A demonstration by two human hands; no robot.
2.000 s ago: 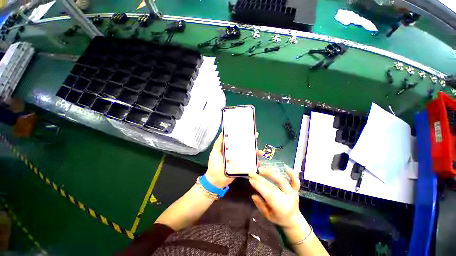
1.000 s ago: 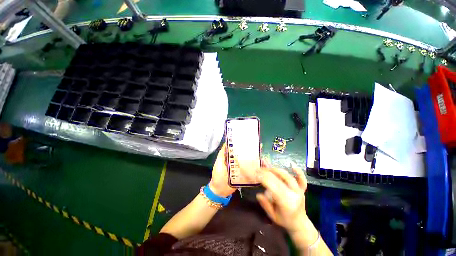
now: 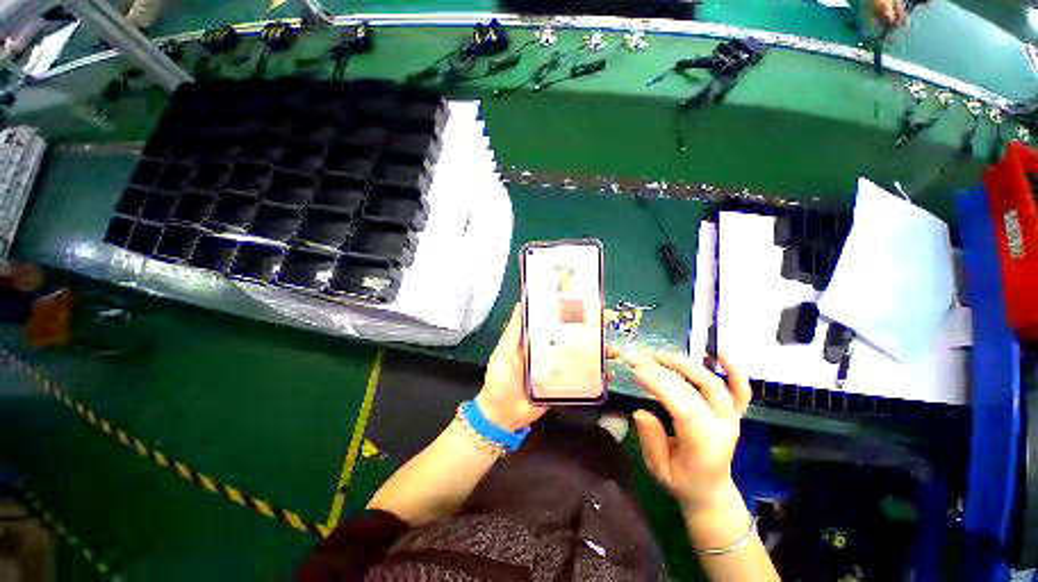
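Note:
My left hand (image 3: pixel 509 375) holds a smartphone (image 3: pixel 563 323) upright, its screen lit and facing me. My right hand (image 3: pixel 692 426) is beside the phone's lower right, fingers spread, holding nothing and apart from the phone. A small circuit board (image 3: pixel 626 318) lies on the green bench just right of the phone. A small black corded unit (image 3: pixel 672 262) lies above it, near the right tray.
A large stack of black trays (image 3: pixel 285 193) stands at left. The right tray (image 3: pixel 785 398) holds white sheets (image 3: pixel 894 273) and black housings (image 3: pixel 798 322). A red bin (image 3: pixel 1016 239) and blue bin (image 3: pixel 988 455) are far right. The line (image 3: pixel 785 136) carries parts. Another person's hand (image 3: pixel 889 11) shows at top.
The phone screen shows different content. My right hand has moved right, away from the phone, with its fingers spread. Another person's hand has appeared at the top.

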